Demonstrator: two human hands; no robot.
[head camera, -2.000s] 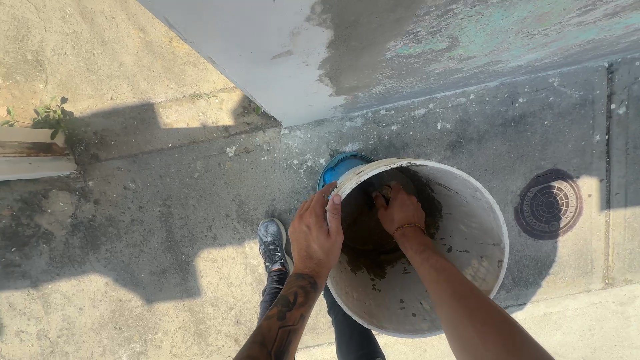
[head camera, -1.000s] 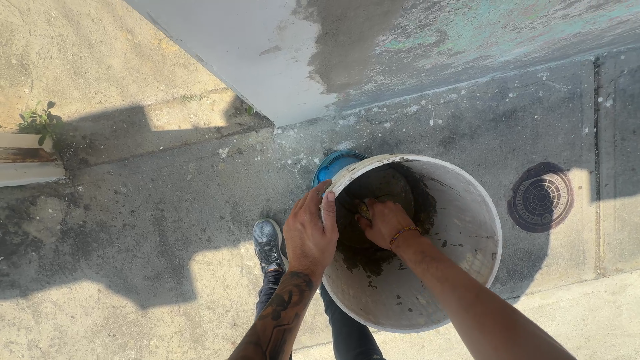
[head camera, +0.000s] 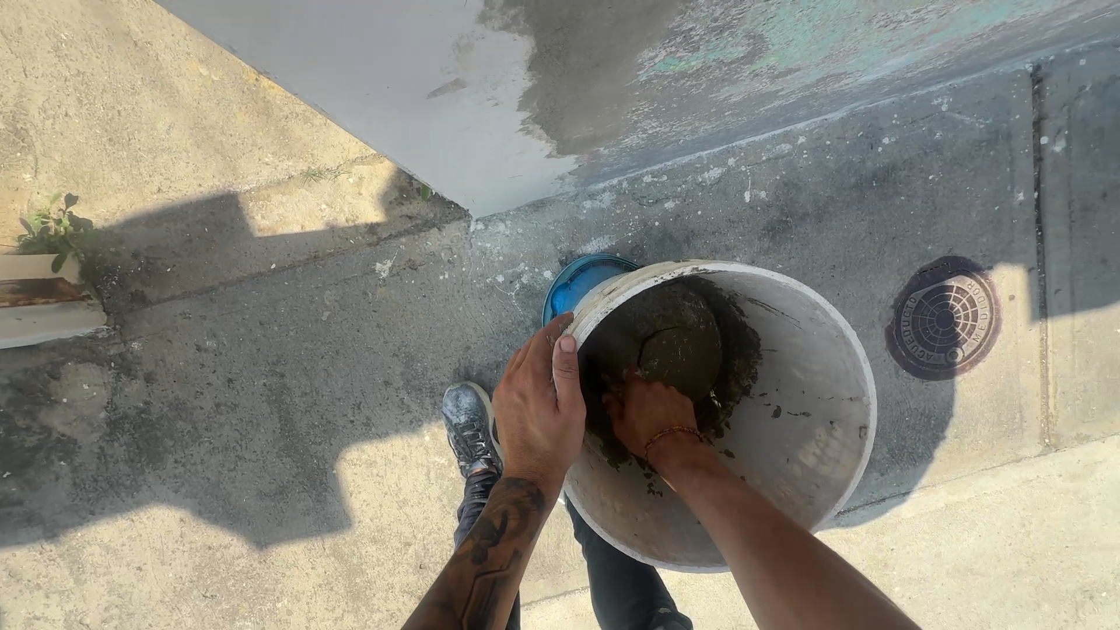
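Observation:
A white plastic bucket (head camera: 787, 394) is tilted so that its mouth faces me. My left hand (head camera: 542, 402) grips its rim at the left, thumb over the edge. Deep inside, my right hand (head camera: 652, 416) is at the lower left of a grey-brown mass of wet mortar (head camera: 687, 346) that has a curved crack in its surface. The right fingertips are hidden, so whether they hold something does not show. Smears of mortar cling to the inner wall. Behind the bucket's rim, part of a blue container (head camera: 582, 284) shows on the ground.
A wall (head camera: 420, 96) with a dark damp-looking patch and worn turquoise paint rises ahead. A round meter cover (head camera: 945, 317) lies in the pavement at right. My shoe (head camera: 471, 429) is left of the bucket. A plant (head camera: 54, 229) grows beside a pale block at far left.
My right hand has moved down and toward me inside the bucket, and more of the mortar mass shows above it. My left hand stays on the rim.

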